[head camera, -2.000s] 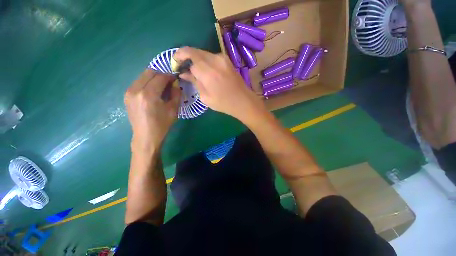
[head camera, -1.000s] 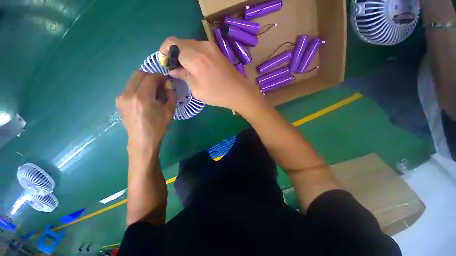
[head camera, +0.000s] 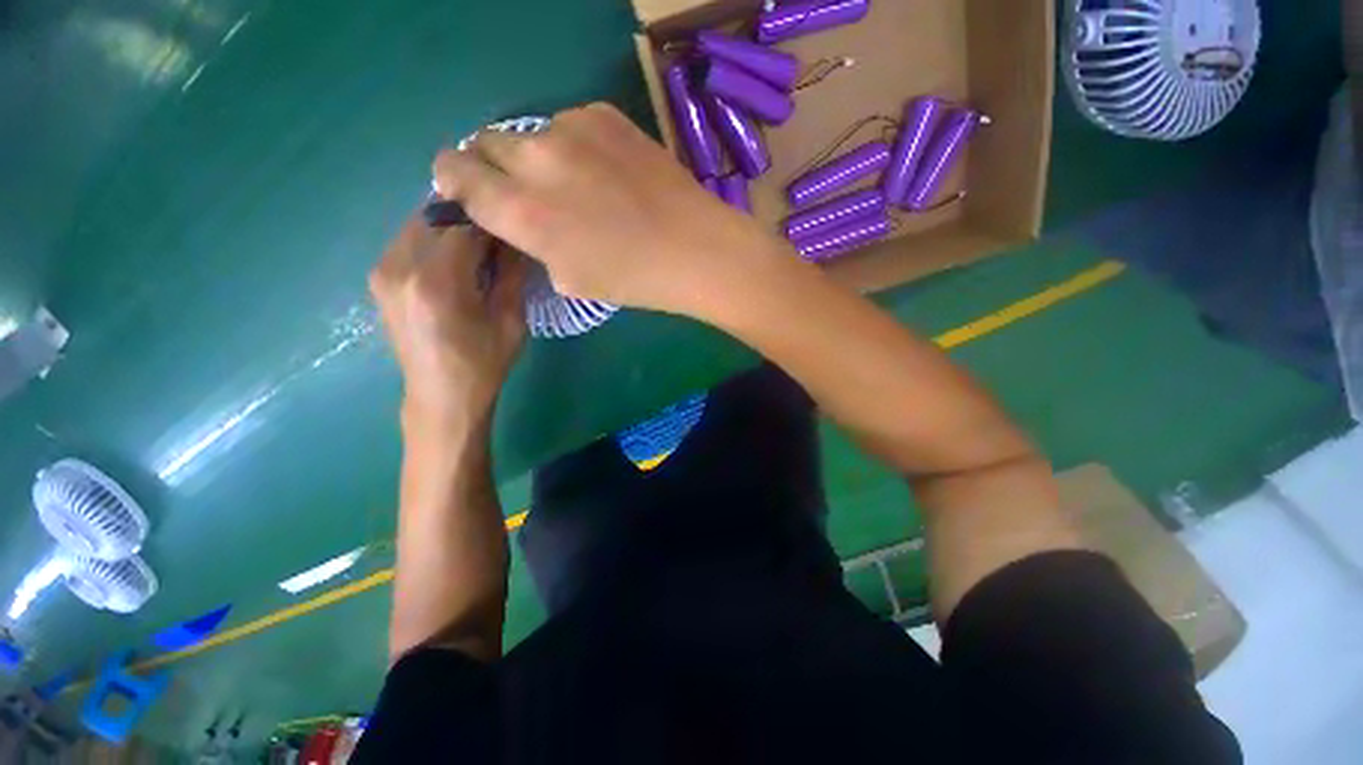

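A white slotted fan housing (head camera: 570, 313) lies on the green surface, mostly hidden under my hands. My left hand (head camera: 446, 299) is at its left side with bent fingers; what its fingertips hold is hidden. My right hand (head camera: 546, 191) reaches over the housing and is closed on a small black tool (head camera: 444, 214), whose dark end shows at the fingertips beside my left hand. The centre of the housing is covered by my hands.
An open cardboard carton (head camera: 1009, 135) with several purple battery cells (head camera: 839, 175) stands to the right. Another fan housing (head camera: 1161, 63) lies beyond it. White fan parts (head camera: 93, 516) are at the lower left. A yellow line (head camera: 1031, 305) runs along the near side.
My right hand has turned over and moved left across the housing, with the black tool now lower and pointing left. The other person's arm has left the right-hand housing.
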